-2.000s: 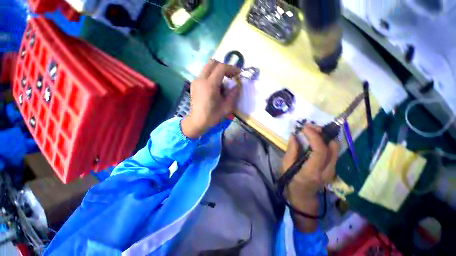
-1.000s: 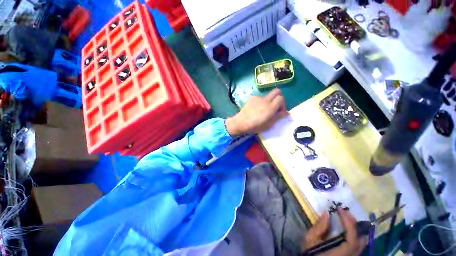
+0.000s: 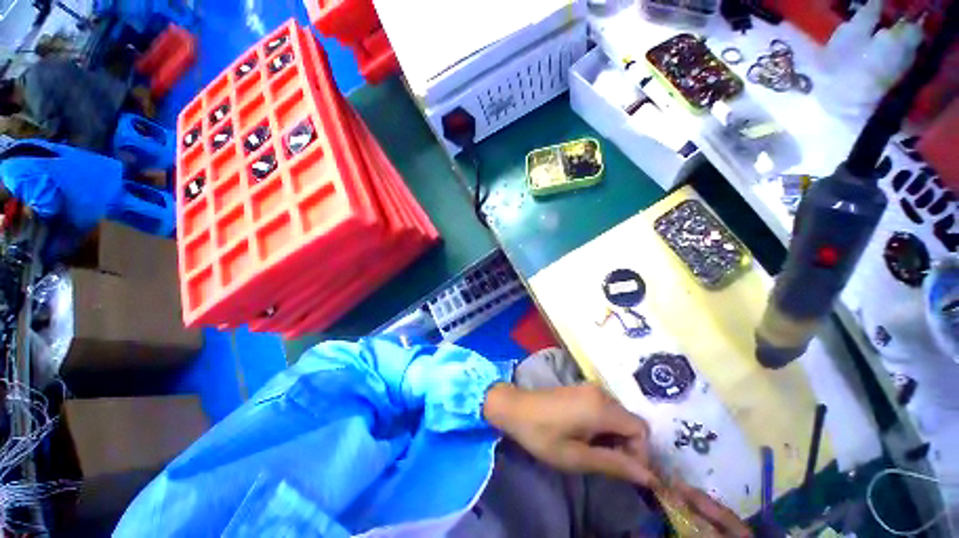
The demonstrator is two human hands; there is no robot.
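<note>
On the white sheet over the yellow board lie a round dark disc with a pale label (image 3: 624, 287), a thin flex piece (image 3: 628, 322), a black watch case (image 3: 664, 376) with a ring inside, and a small cluster of parts (image 3: 694, 436). My left hand (image 3: 573, 426) is bare, below the board's near edge, its fingertips by my right hand. My right hand (image 3: 705, 513) is cut off by the bottom edge. A blurred yellowish thing (image 3: 676, 513) shows between the hands; I cannot tell what it is or which hand holds it.
Stacked red trays (image 3: 263, 189) stand at left. A divided yellow-green box (image 3: 565, 167) is on the green mat. A dish of small parts (image 3: 702, 244) sits on the board. A thick dark cylinder (image 3: 820, 263) hangs above. A purple tool (image 3: 767, 478) and black stick (image 3: 816, 441) lie right.
My left hand has moved from the board's far left corner down and right to my right hand. My right hand is lower, and the dark-handled tool it held no longer shows.
</note>
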